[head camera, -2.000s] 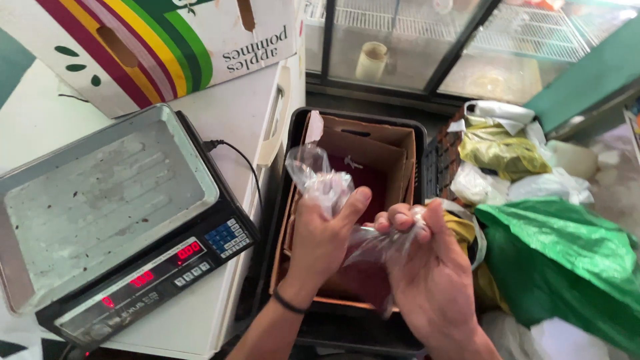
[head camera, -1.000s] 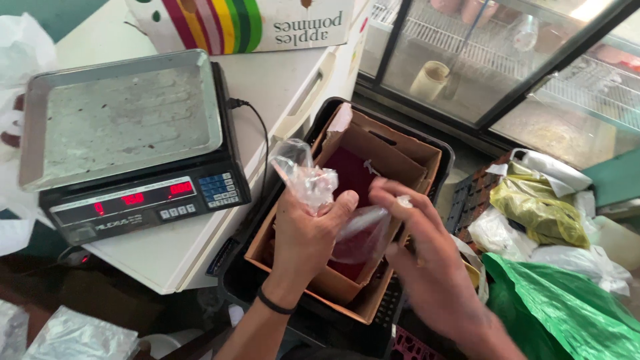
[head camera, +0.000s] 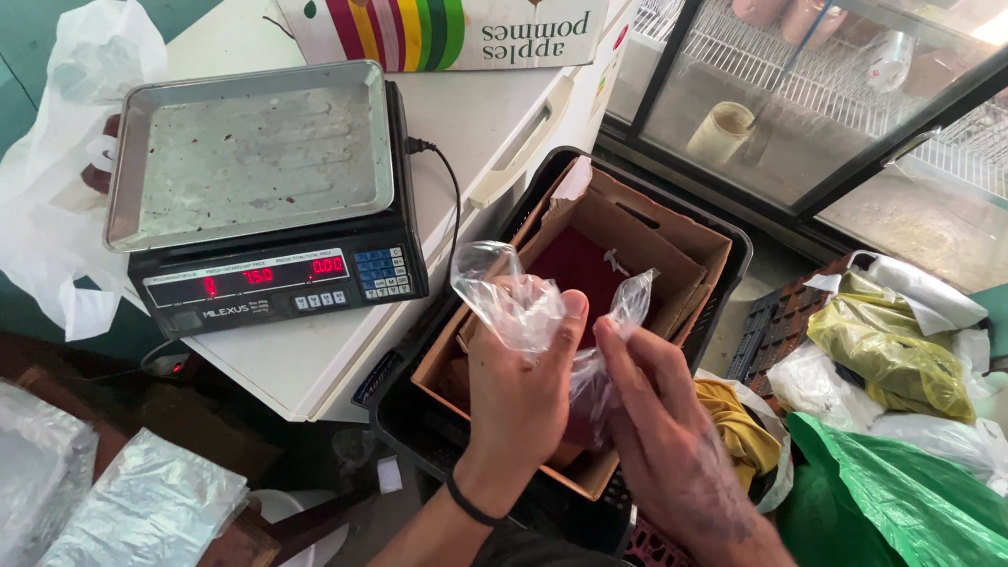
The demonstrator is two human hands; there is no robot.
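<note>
My left hand (head camera: 520, 378), with a black band at the wrist, grips a bunched clear plastic bag (head camera: 504, 303) whose loose part sticks up above the fist. My right hand (head camera: 669, 409) pinches another part of clear plastic between thumb and fingertips, and thin film spans the gap between both hands. Whether it is all one bag I cannot tell. Both hands are above an open cardboard box (head camera: 669, 236) with a dark red bottom, set inside a black plastic crate (head camera: 736, 260). A digital scale (head camera: 260, 157) with a metal tray stands to the left, its display lit red.
The scale and an apple carton (head camera: 520, 35) stand on a white chest (head camera: 441, 110); a black cord runs from the scale. A glass-door display fridge (head camera: 732, 102) is behind the crate. Plastic bags, among them a green bag (head camera: 890, 488), lie at right. Stacked clear bags (head camera: 150, 504) are at lower left.
My right hand has come back towards my left and now pinches the plastic, where one second ago its fingers were spread and blurred. The view has shifted left since two seconds ago.
</note>
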